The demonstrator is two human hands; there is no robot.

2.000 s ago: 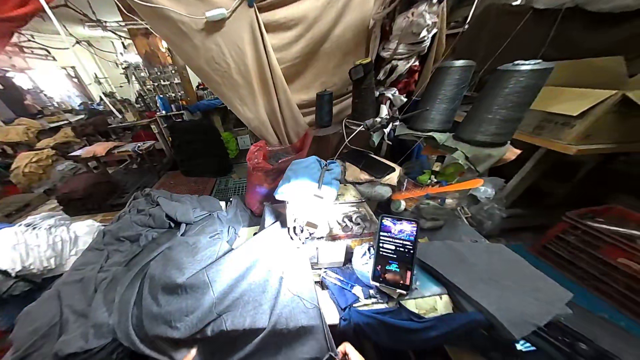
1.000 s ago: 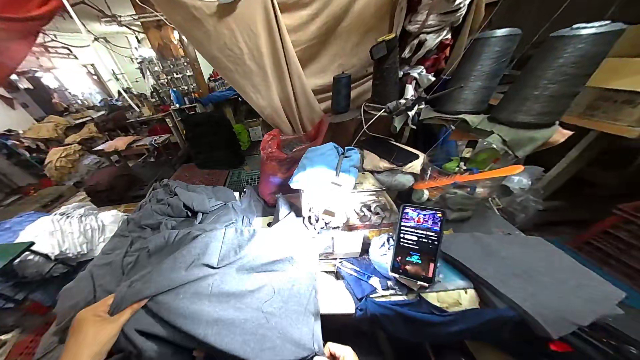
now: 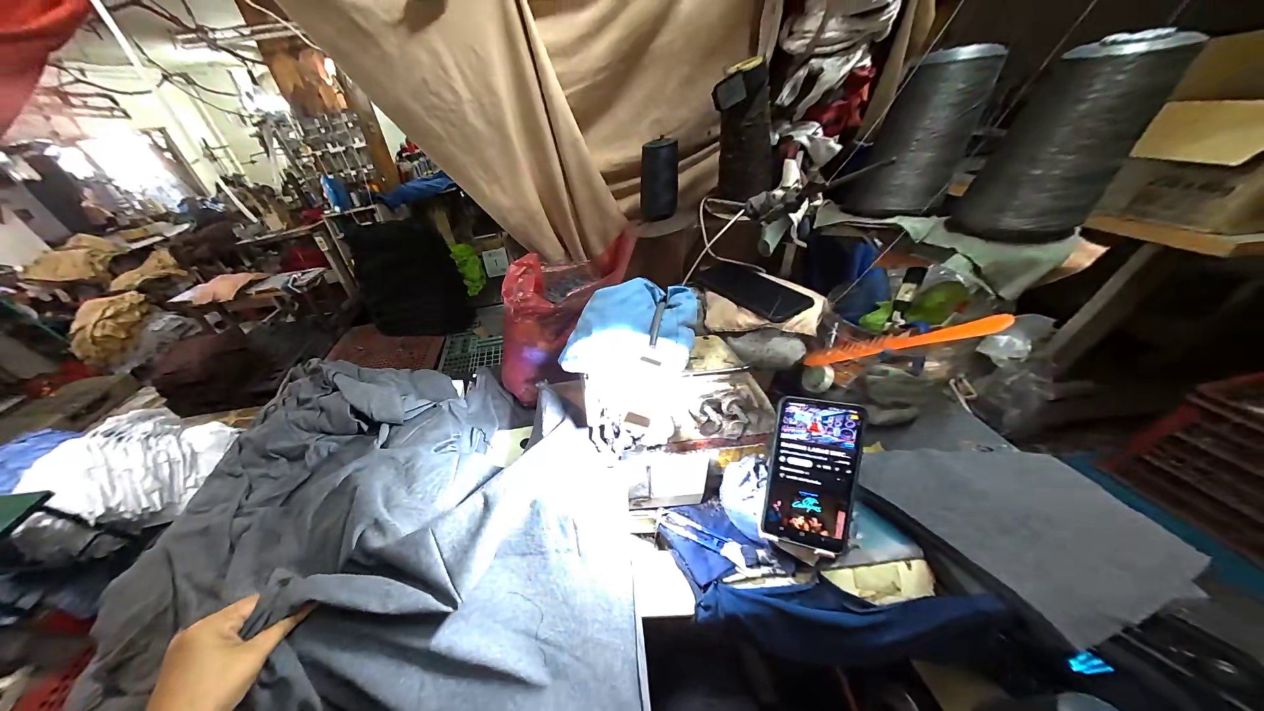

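Grey fabric lies in loose folds over the left and middle of the work table. My left hand pinches a fold of it between thumb and fingers near the lower left. My right hand is out of view. To the right of the fabric, a brightly lit sewing machine has a light blue cloth draped on top. A lit smartphone stands upright in front of the machine, above dark blue cloth.
Large dark thread cones stand at the back right beside a cardboard box. An orange comb and another phone lie behind the upright smartphone. A red plastic bag sits behind the fabric. White cloth is stacked left.
My left hand, on the fabric a second ago, now holds up a bunched fold. My right hand, at the fabric's lower right edge a second ago, has left the view.
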